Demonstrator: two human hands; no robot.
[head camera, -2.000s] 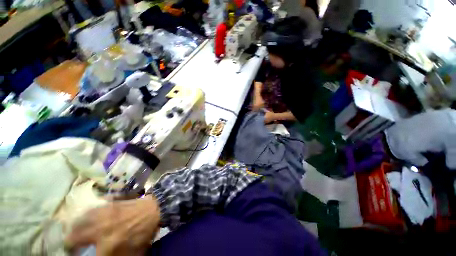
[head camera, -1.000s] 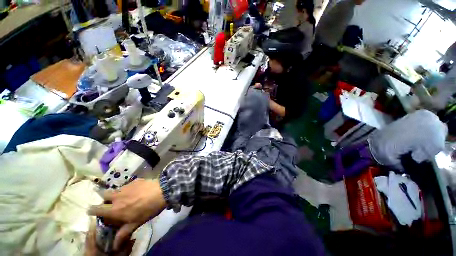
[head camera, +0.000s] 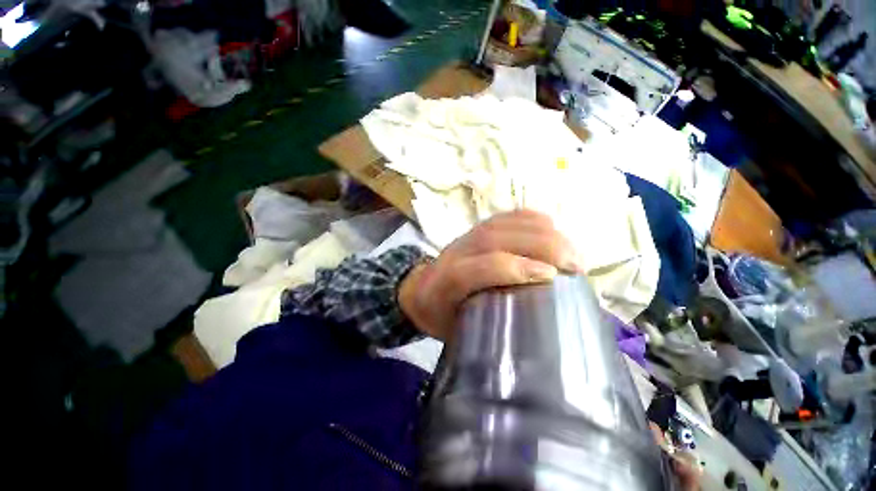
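A large silver metal cup (head camera: 538, 384) is close to the camera at the bottom centre, its ribbed body cut off by the lower edge. My left hand (head camera: 495, 264), in a checked sleeve, is wrapped over the cup's far end. Only a little of my right hand (head camera: 684, 468) shows at the cup's lower right side, partly hidden and blurred. Behind the cup, a heap of cream fabric (head camera: 499, 153) lies on the table. The inside of the cup is not visible.
Cream pieces lie in a cardboard box (head camera: 288, 187) at the left. Dark blue cloth (head camera: 668, 235) is right of the heap. Part of a sewing machine (head camera: 716, 451) and purple cloth (head camera: 629, 342) are lower right. Grey pieces (head camera: 134, 278) lie on the green floor.
The view has swung left, away from the seated person and the machine row. The metal object, low between my hands before, is now raised close to the camera.
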